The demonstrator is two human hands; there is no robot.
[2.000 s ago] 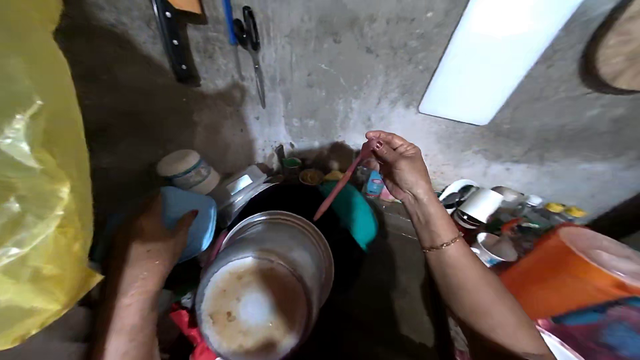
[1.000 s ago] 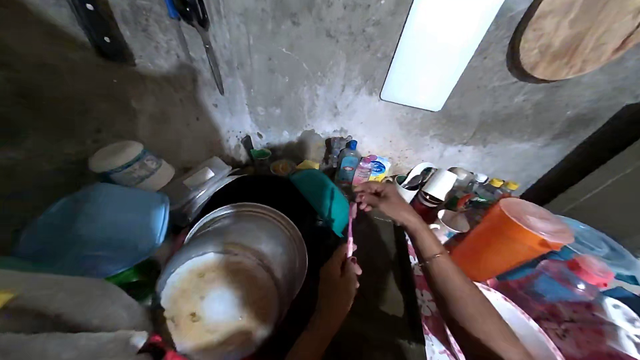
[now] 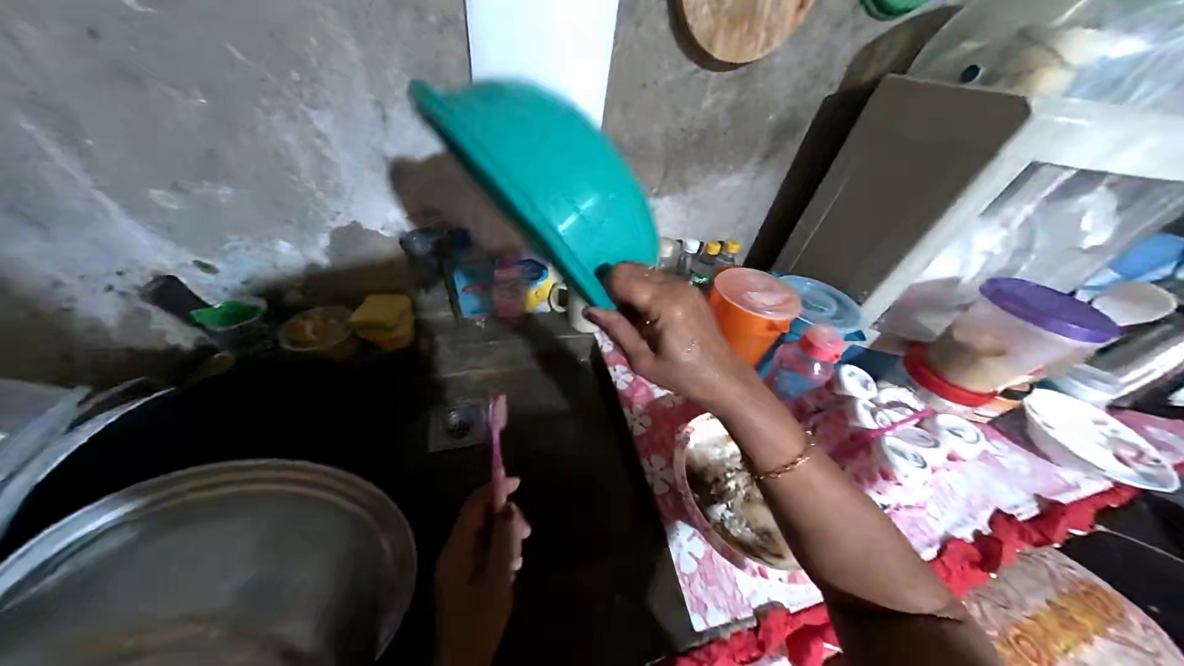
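Note:
A green plastic bowl (image 3: 564, 176) is held up on its side by its rim in my right hand (image 3: 671, 338), in front of the wall. Below and to the left, my left hand (image 3: 481, 564) grips a pink toothbrush (image 3: 499, 444), its head pointing up, over the dark counter near a small drain (image 3: 458, 425). A large round metal pot or lid (image 3: 231, 555) lies at the lower left, left of my left hand. Behind it is a wide black vessel, mostly in shadow.
A yellow sponge (image 3: 382, 314) and a green-rimmed cup (image 3: 229, 316) stand along the wall. Right of the counter, a flowered cloth (image 3: 661, 462) bears a bowl with food remains (image 3: 731, 490), an orange pitcher (image 3: 754, 314), a pink-capped bottle (image 3: 805, 361), several cans and a purple-lidded container (image 3: 1027, 342).
The green bowl, earlier beside the metal pot, is now raised in my right hand. The pink toothbrush, in my right hand at first, is now in my left. The view has swung right.

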